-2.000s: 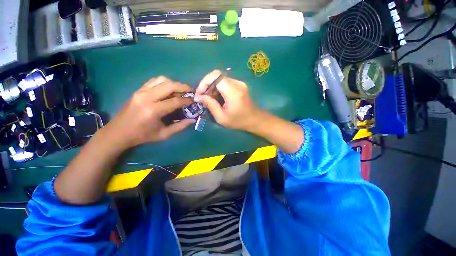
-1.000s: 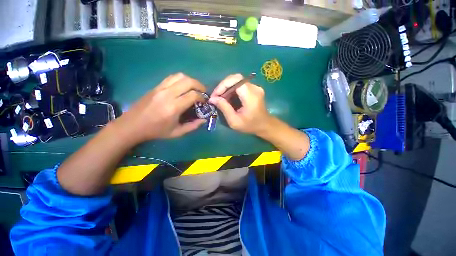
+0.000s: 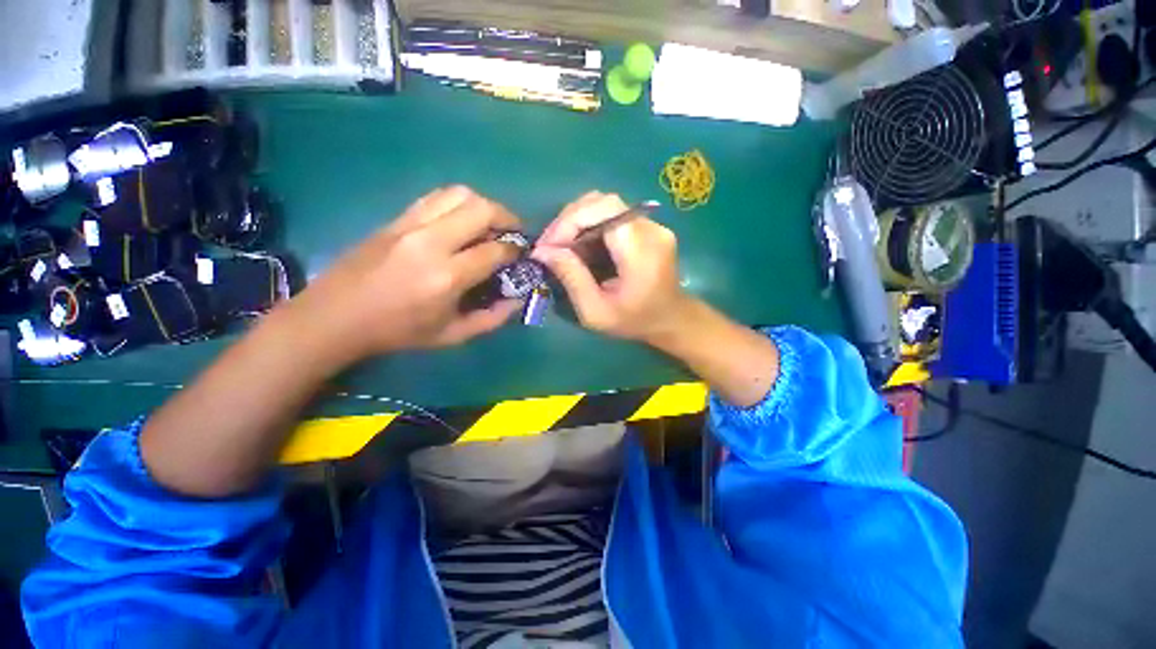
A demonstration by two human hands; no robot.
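Observation:
My left hand [image 3: 425, 273] is closed around the left side of a small black and silver PCB assembly [image 3: 519, 278], held above the green mat. A short silvery piece [image 3: 536, 307] hangs from its lower right. My right hand [image 3: 617, 266] touches the upper right of the assembly with its fingertips. It also holds slim tweezers [image 3: 621, 219], whose back end points up and right. The tweezer tips and the contact with the board are hidden by the fingers.
Black units with wire loops [image 3: 152, 254] are piled left. A divided tray [image 3: 279, 44], slim tools [image 3: 501, 70] and a green object [image 3: 630, 74] stand at the back. Yellow rubber bands [image 3: 686, 180] lie behind my right hand. A grey cylinder [image 3: 856, 260], round reel [image 3: 932, 245], fan [image 3: 918, 133] and blue box [image 3: 979, 311] are right.
Against the mat, both hands stay nearly in place on the assembly. The tweezers in my right hand have tilted lower, closer to level. The whole view has shifted since the earliest frame.

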